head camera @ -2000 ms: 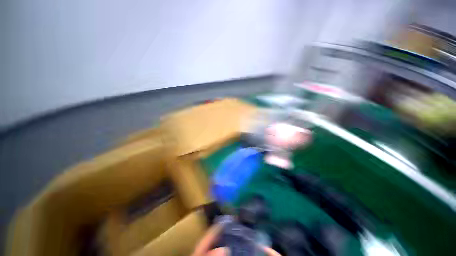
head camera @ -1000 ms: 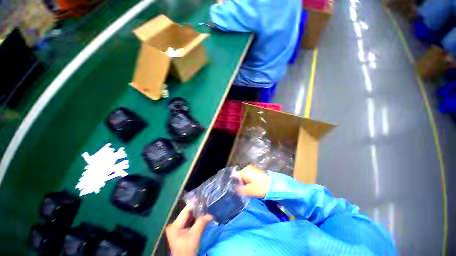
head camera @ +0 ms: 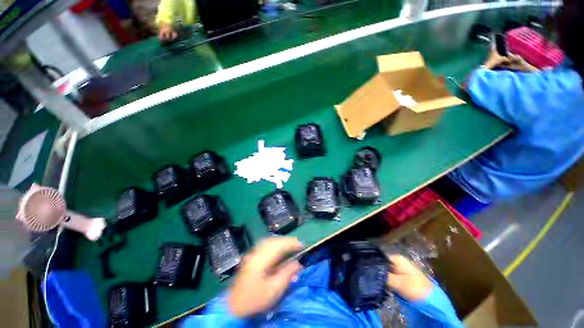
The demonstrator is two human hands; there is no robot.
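A black unit (head camera: 364, 274), with clear film around it, is held at its right side by my right hand (head camera: 408, 277), low in front of me. My left hand (head camera: 266, 275) is blurred, off the unit to its left, with fingers apart and nothing seen in it. Several more black units (head camera: 278, 210) stand on the green bench (head camera: 256, 109). A pile of white strips (head camera: 264, 164) lies among them. A round black coil (head camera: 367, 157) is behind the rightmost unit.
An open small carton (head camera: 410, 96) is on the bench's right. A carton of clear bags (head camera: 458, 256) is below the bench edge. The pink fan (head camera: 46, 209) and blue dispenser (head camera: 72, 298) are at left. A neighbouring person's blue sleeve (head camera: 506, 96) is at right.
The view has swung left across the bench. My left hand has come off the bagged unit, which my right hand still holds. The unit is now darker and more upright.
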